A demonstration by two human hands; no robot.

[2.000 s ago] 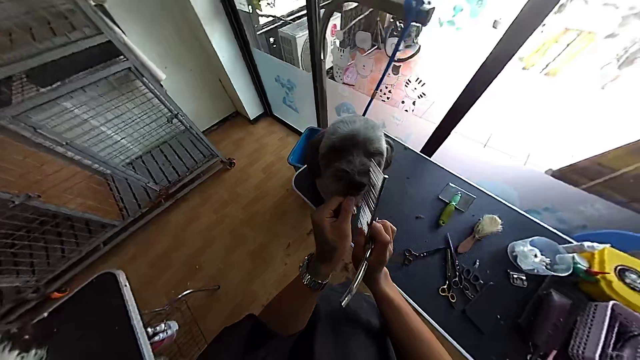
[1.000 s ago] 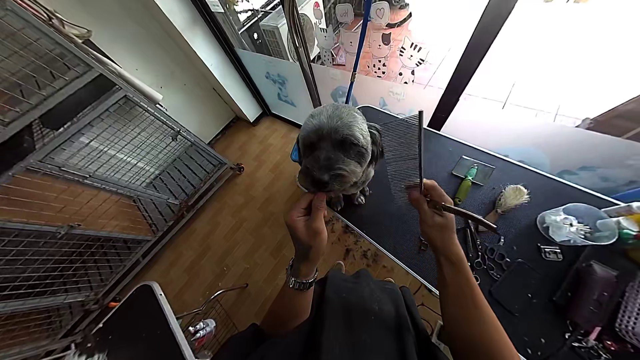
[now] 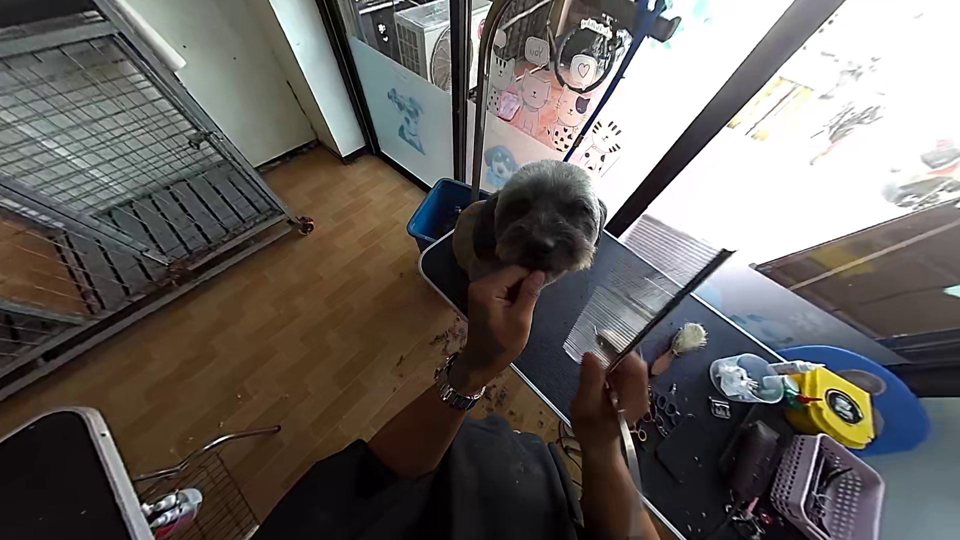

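Note:
A grey, short-haired dog sits at the far left end of a black grooming table, facing me. My left hand, with a metal watch on the wrist, holds the dog's chin between thumb and fingers. In my right hand is a long-toothed metal grooming comb, raised over the table to the right of the dog, apart from its coat. The comb's teeth point up and left and look blurred. A curved metal piece extends below the right hand; its exact form cannot be told.
Right of my right hand lie a bristle brush, several scissors, a clear tub, a yellow container and a lilac basket. A blue bin stands behind the table's left end. Metal cages stand at left.
The comb was at the dog's face two seconds ago, then away to its right, where it remains, now tilted more. My left hand stays at the dog's chin.

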